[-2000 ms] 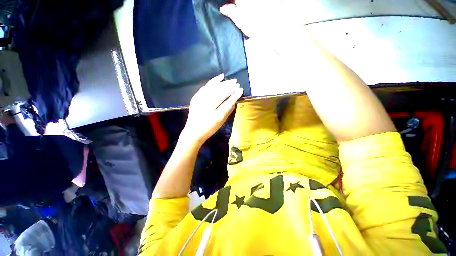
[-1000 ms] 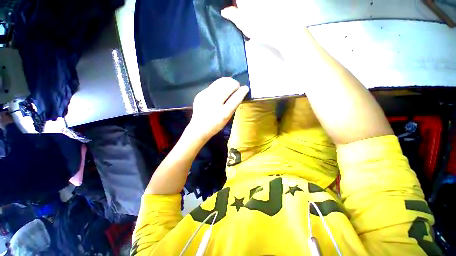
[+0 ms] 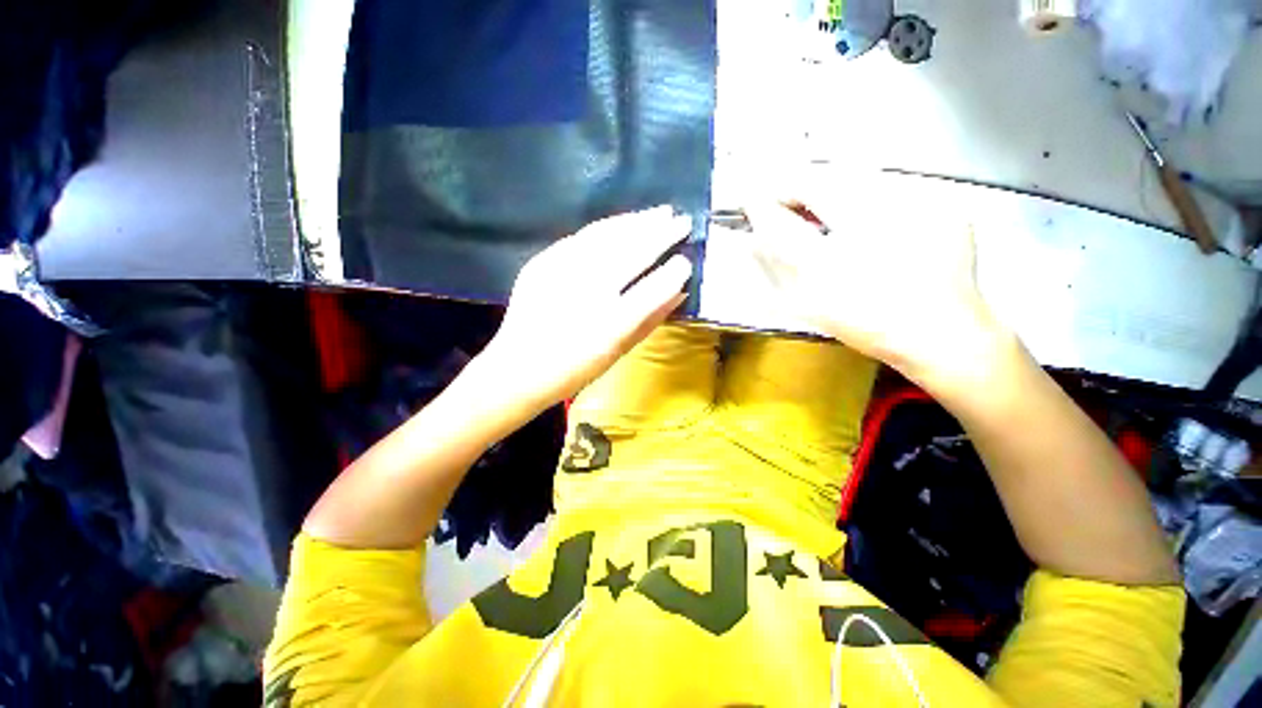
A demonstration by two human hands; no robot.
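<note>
A navy fabric panel (image 3: 471, 62) with a black-grey, slightly shiny band (image 3: 457, 194) lies flat on the table, its lower edge at the table's front edge. My left hand (image 3: 595, 297) rests on the panel's lower right corner, fingers close together near the right edge. My right hand (image 3: 872, 277) is just right of that edge, overexposed. It holds small scissors or thread snips (image 3: 728, 219), mostly hidden; a short metal tip points left at the cloth edge and a bit of red shows at the fingers.
A brown-handled thin tool (image 3: 1179, 194) lies at the right. A pale clump (image 3: 1176, 49), a spool (image 3: 1046, 15) and a dark round machine part (image 3: 912, 39) are at the upper right. Dark cloth (image 3: 49, 97) is at far left. A grey bag (image 3: 187, 429) stands below the table.
My right hand has come down from the top of the panel to its lower right edge, and the snips now show. The view has shifted, showing more of the table's right side.
</note>
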